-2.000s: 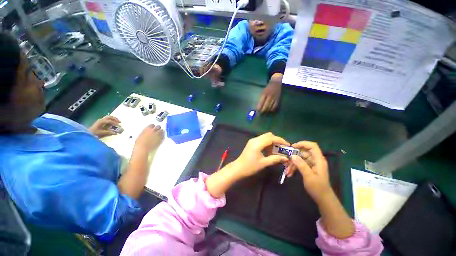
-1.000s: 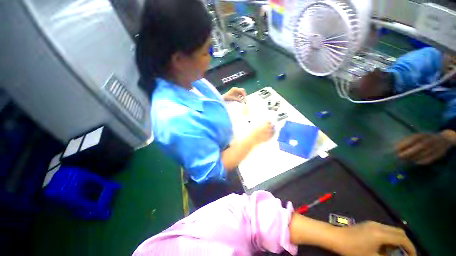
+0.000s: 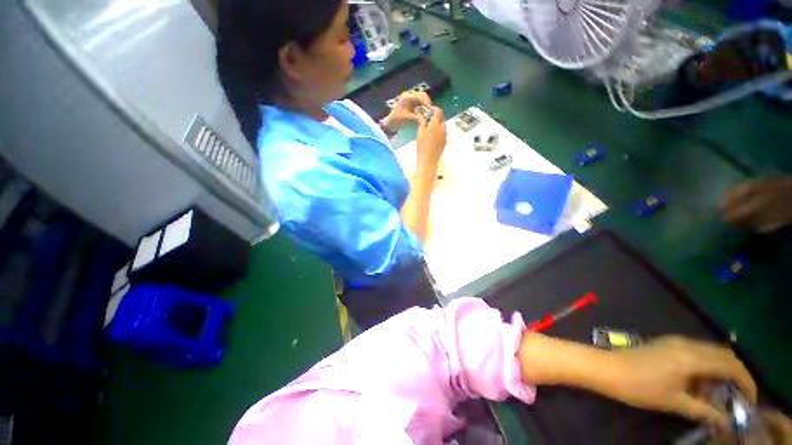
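My left hand [image 3: 690, 378], in a pink sleeve, reaches in from the bottom to the lower right. Its fingers are curled on a small, shiny, blurred module [image 3: 738, 410]. Blurred skin at the bottom right corner looks like fingers of my right hand [image 3: 771, 428], mostly cut off; its hold is unclear. A display module [image 3: 615, 338] with a pale yellowish window lies on the black tray [image 3: 599, 269], just beyond my left forearm. A red pen [image 3: 566, 311] lies on the tray, partly hidden by the sleeve.
At left, a blue-clothed coworker [image 3: 326, 187] holds a small part over a cream sheet [image 3: 473, 252] with grey parts and a folded blue sheet [image 3: 534, 202]. Blue housings [image 3: 649, 205] lie beyond the tray. A white fan [image 3: 586, 26] stands at the top, another person's hand [image 3: 760, 204] at right.
The view has swung left. The two hands no longer show raised together around a module; my left hand is now low over the tray. A module now shows on the tray near the red pen.
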